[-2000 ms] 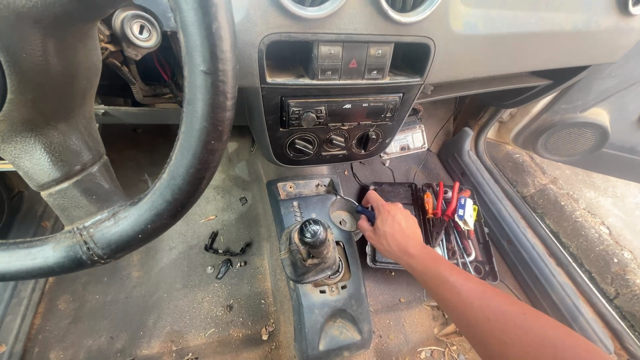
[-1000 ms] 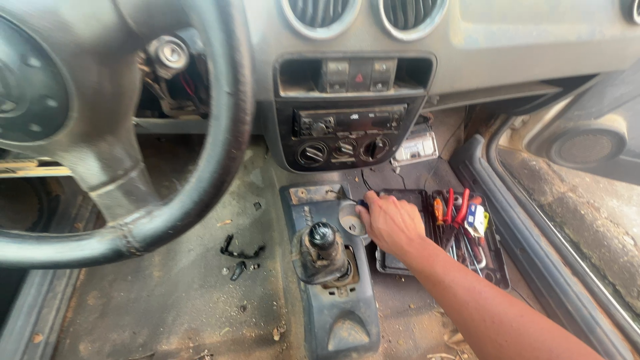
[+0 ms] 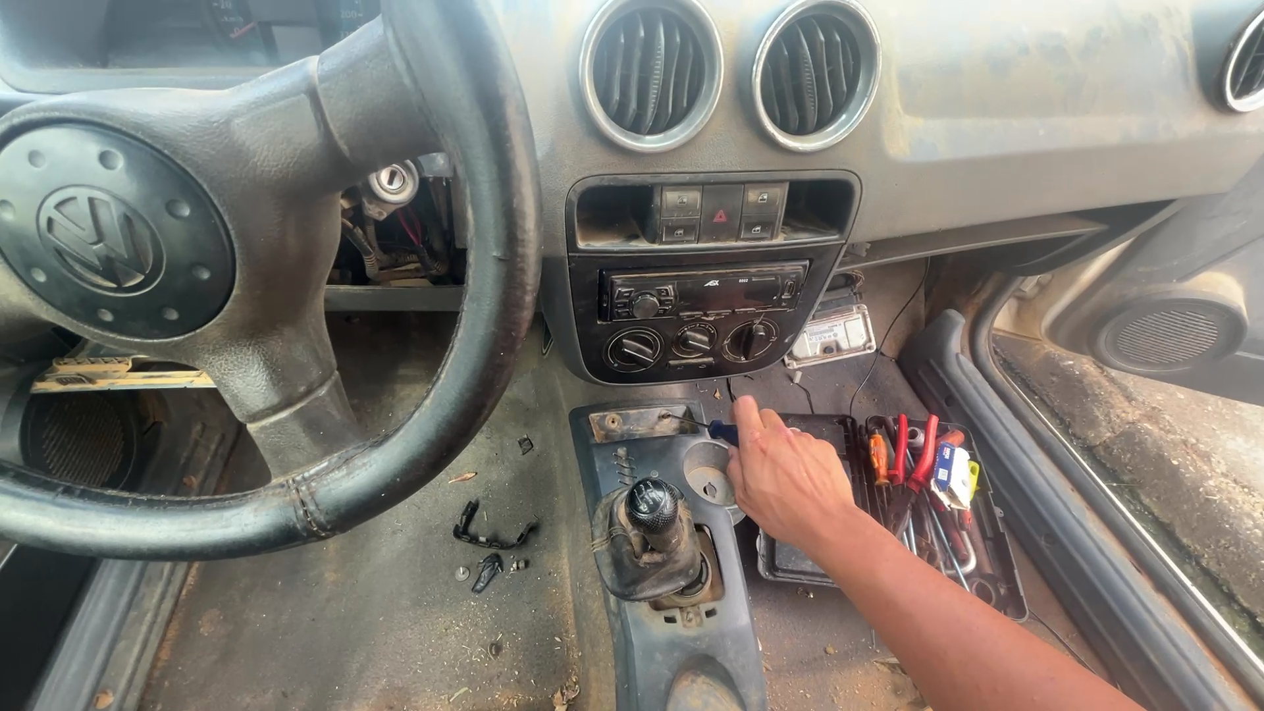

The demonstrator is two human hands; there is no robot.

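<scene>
My right hand (image 3: 790, 476) is closed around the dark blue handle of a screwdriver (image 3: 722, 432). The tool's thin shaft points left, its tip at the recessed front end of the grey center console (image 3: 731, 592), near a screw hole. Just below the hand's fingers is the console's round cup holder (image 3: 709, 476). The gear lever with its black knob (image 3: 653, 506) and loose, crumpled boot (image 3: 647, 563) stands to the left of the hand. My left hand is not in view.
An open black tool case (image 3: 1007, 578) holds red-handled pliers (image 3: 922, 454) and an orange-handled screwdriver (image 3: 878, 458). Broken black plastic pieces (image 3: 489, 538) lie on the floor. The steering wheel (image 3: 499, 247) spans the left; the car radio (image 3: 706, 291) is above the console.
The view has shifted, bringing more of the dashboard and steering wheel in. My right hand stays at the front of the console, with the screwdriver still in it.
</scene>
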